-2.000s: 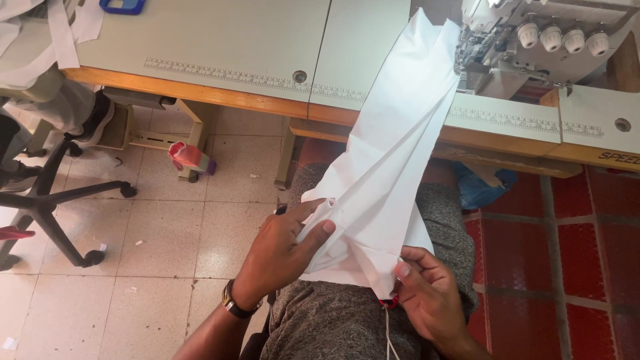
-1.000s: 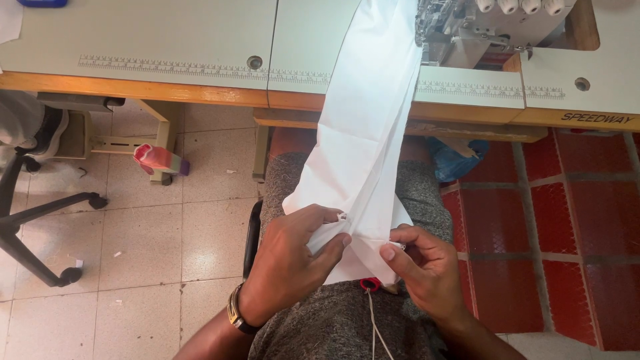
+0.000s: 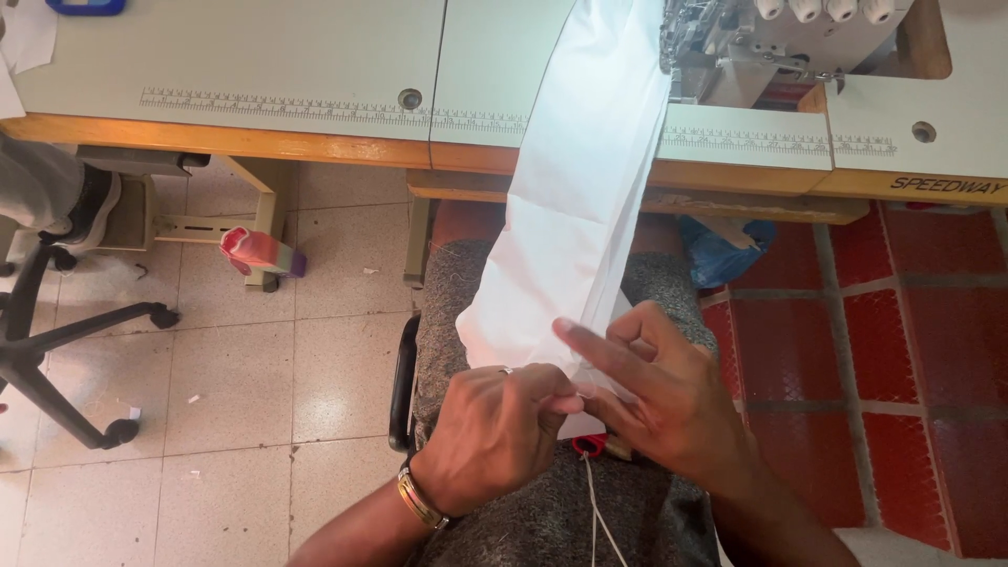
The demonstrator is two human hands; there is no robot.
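White fabric (image 3: 559,228) runs from the presser area of an overlock sewing machine (image 3: 756,47) over the table edge and down onto my lap. Near its lower end, my left hand (image 3: 500,429) has thumb and fingertips pinched on something small, perhaps an edge or thread of the fabric; the fingers hide it. My right hand (image 3: 669,386) meets those fingertips with its thumb, its index finger stretched over the fabric and the other fingers curled. Just below the hands lies a small red-handled or red-ringed object (image 3: 588,446) with a pale cord (image 3: 594,504) hanging from it.
The sewing table (image 3: 315,142) crosses the view, with a printed ruler along its front. A blue plastic bag (image 3: 720,248) hangs below it on the right. At left are a wheeled chair base (image 3: 47,354), a person's shoe (image 3: 98,205) and a colourful carton (image 3: 264,253).
Both hands have come together at the fabric's lower end. My right index finger, bent at the fabric before, now reaches out over it. The view has shifted somewhat.
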